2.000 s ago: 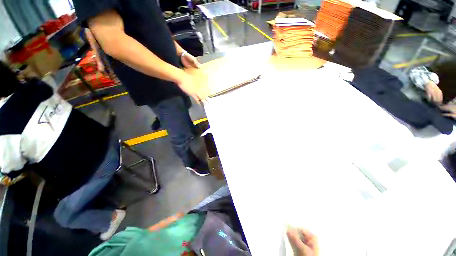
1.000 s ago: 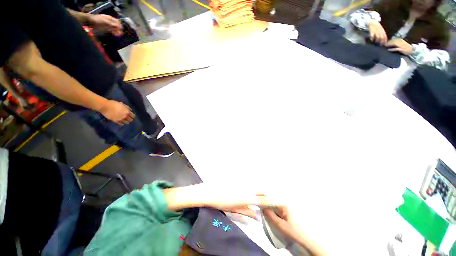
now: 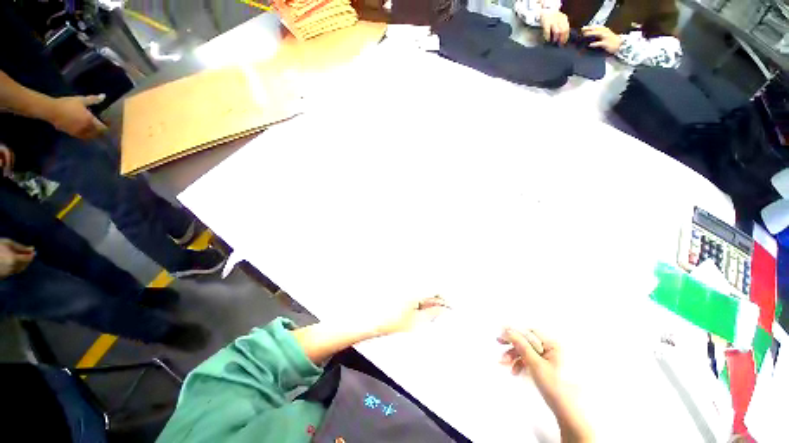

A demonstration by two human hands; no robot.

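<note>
My left hand (image 3: 419, 314) reaches in from a green sleeve over the white paper on the table (image 3: 467, 208). Its fingers are partly bent and washed out by glare. My right hand (image 3: 535, 353) is to its right, apart from it, with the fingers curled. The glare hides whether either hand holds anything thin. A thin grey strip (image 3: 689, 391) lies on the paper to the right of my right hand.
At the right edge are a calculator (image 3: 720, 249), a green piece (image 3: 699, 303) and red pieces (image 3: 764, 275). A brown board (image 3: 201, 111) lies at far left, an orange stack (image 3: 316, 16) beyond. Dark pieces (image 3: 510, 54) and another person's hands (image 3: 578, 35) are across the table. People stand at left.
The view has swung right. My hands were together at a grey strip one second ago; now they are apart, and that strip is not visible between them. The standing person's hand shows further left.
</note>
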